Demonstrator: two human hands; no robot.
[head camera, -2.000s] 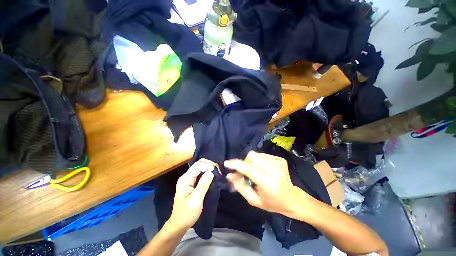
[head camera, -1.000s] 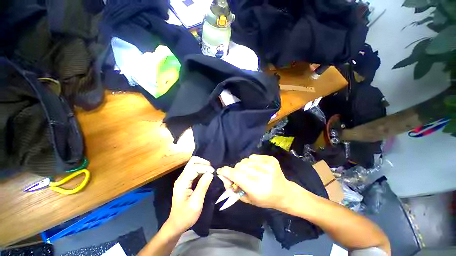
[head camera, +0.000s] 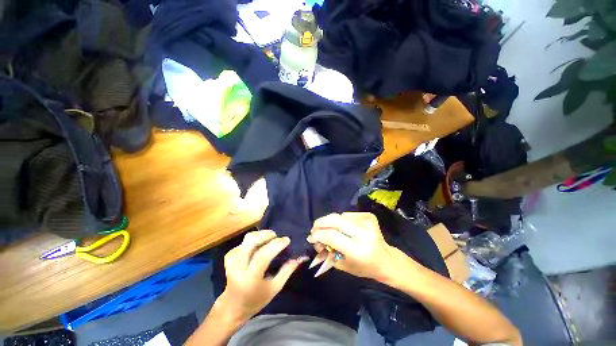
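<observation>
A dark navy garment (head camera: 311, 182) hangs from the table edge down to the wearer's lap. My left hand (head camera: 257, 270) is at its lower part, with thumb and fingertips apart; whether it pinches any cloth is unclear. My right hand (head camera: 354, 244) is closed round small thread snips (head camera: 323, 264), whose two pale blades point down and left out of the fingers. The right fingertips are close to the cloth, a short gap from the left fingers.
Yellow-handled scissors (head camera: 103, 247) lie on the wooden table (head camera: 175, 196) at left. Dark garments (head camera: 61, 149) are heaped behind them. A green-white pack (head camera: 233, 105) and a bottle (head camera: 298, 54) stand at the back. A blue crate (head camera: 145, 287) is below the table; a cardboard box (head camera: 448, 251) is at right.
The left fingers have opened and parted from the right hand. The right hand still holds the snips, now turned with blades closer together. The whole view has shifted slightly.
</observation>
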